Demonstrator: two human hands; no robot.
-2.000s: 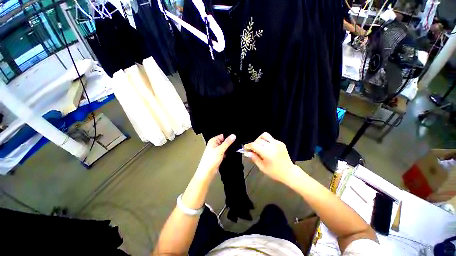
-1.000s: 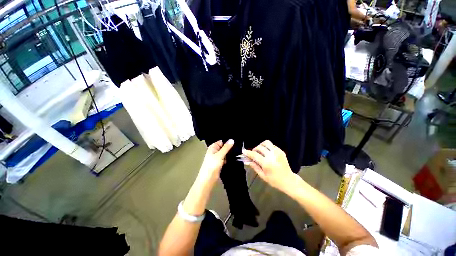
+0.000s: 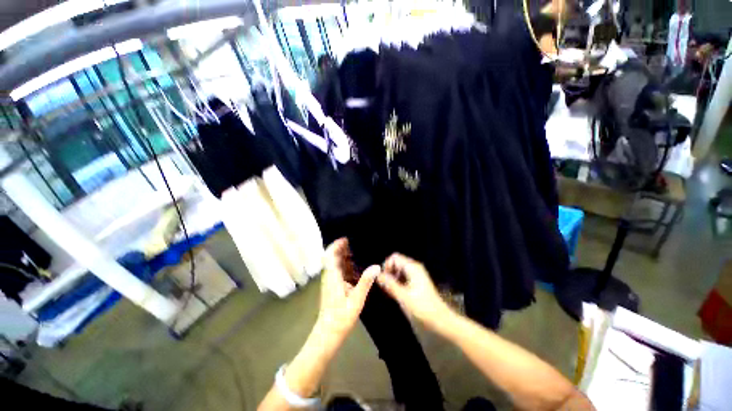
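Note:
A black garment (image 3: 345,193) hangs on a white hanger (image 3: 329,140) in front of me. Beside it hangs a black top with pale gold floral embroidery (image 3: 395,144). My left hand (image 3: 343,295) is at the black cloth's lower part, fingers raised and thumb apart from them. My right hand (image 3: 408,287) is close beside it, fingertips bent together near my left thumb tip. The view is blurred, and I cannot tell whether my right hand holds anything. A long black piece of cloth (image 3: 401,353) hangs below my hands.
Black-and-cream garments (image 3: 273,229) hang behind on the left. A pale pole (image 3: 88,249) slants at far left. A black fan (image 3: 626,160) stands at right behind a blue crate (image 3: 568,233). A white table (image 3: 642,345) with papers and a dark phone (image 3: 668,381) is at lower right.
The view has tilted up, so the garments sit lower and more hangers show. My left hand has opened upward from its pinch. The metal points at my right fingertips no longer show clearly.

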